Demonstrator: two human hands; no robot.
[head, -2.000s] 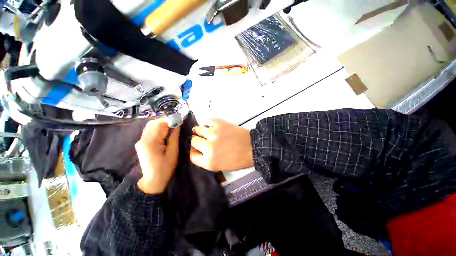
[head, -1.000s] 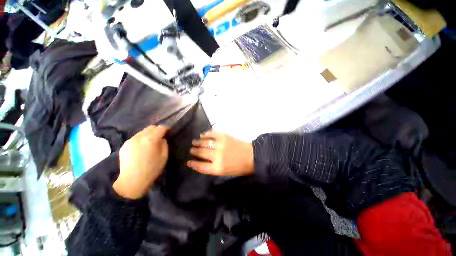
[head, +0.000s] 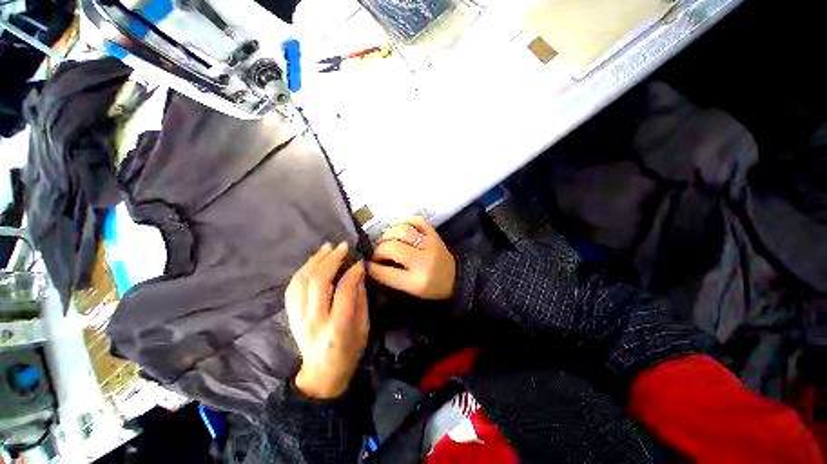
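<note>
A dark grey garment piece [head: 245,217] lies spread on the table from the presser foot [head: 270,77] toward my lap. Its right edge is a dark seam edge [head: 331,168] running from the foot down to my hands. My left hand [head: 328,317] lies on the cloth near the table's front edge, fingertips at the seam edge. My right hand [head: 413,258] pinches the seam edge just right of my left fingertips. A ring shows on one finger. The sewing machine head [head: 181,45] is at the upper left, partly cut off.
Orange-handled thread snips [head: 355,60] and a small blue part [head: 292,63] lie right of the foot. A plastic-wrapped packet [head: 408,16] and a tan cardboard piece [head: 589,32] are farther right. Dark garments heap at the left [head: 68,163] and lower right [head: 698,217].
Both hands have moved away from the foot toward my lap, along the seam edge. The garment now lies flatter and more spread. The view has shifted down.
</note>
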